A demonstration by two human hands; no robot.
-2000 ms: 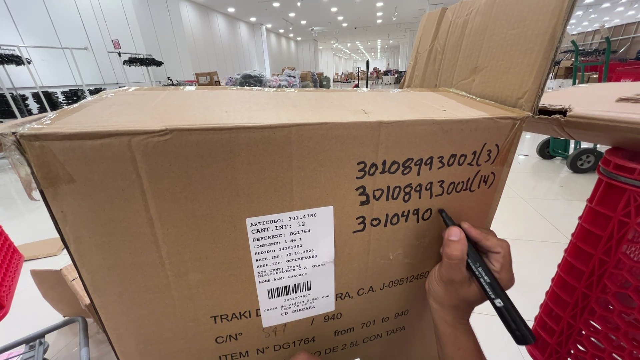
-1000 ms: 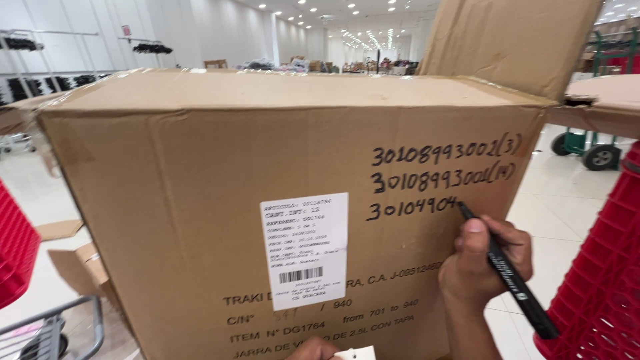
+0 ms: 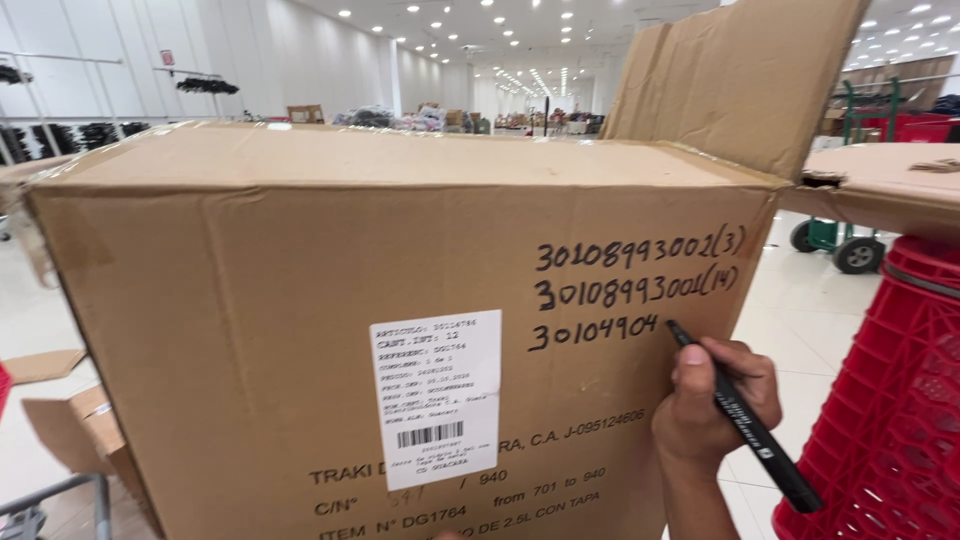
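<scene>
My right hand [image 3: 716, 405] grips a black marker [image 3: 757, 431], its tip at the front face of a large cardboard box [image 3: 262, 300], just right of the third row of handwritten black digits [image 3: 592, 332]. Two more handwritten rows stand above that one. A white printed label [image 3: 439, 397] with a barcode is stuck on the lower middle of the face, over printed lettering. Only a fingertip of my left hand [image 3: 450, 535] shows at the bottom edge; whether it holds anything is hidden.
Red plastic baskets [image 3: 885, 390] stand close on the right, below a cardboard sheet [image 3: 885, 180]. A green hand truck [image 3: 840, 236] is behind. Torn cardboard [image 3: 90, 427] and a grey metal cart rail [image 3: 56, 495] are at lower left. A raised cardboard flap [image 3: 720, 82] rises at the box's right.
More digits have been added to the third handwritten row, and my right hand has moved right along it. A white tag beside my left hand one second ago is out of view.
</scene>
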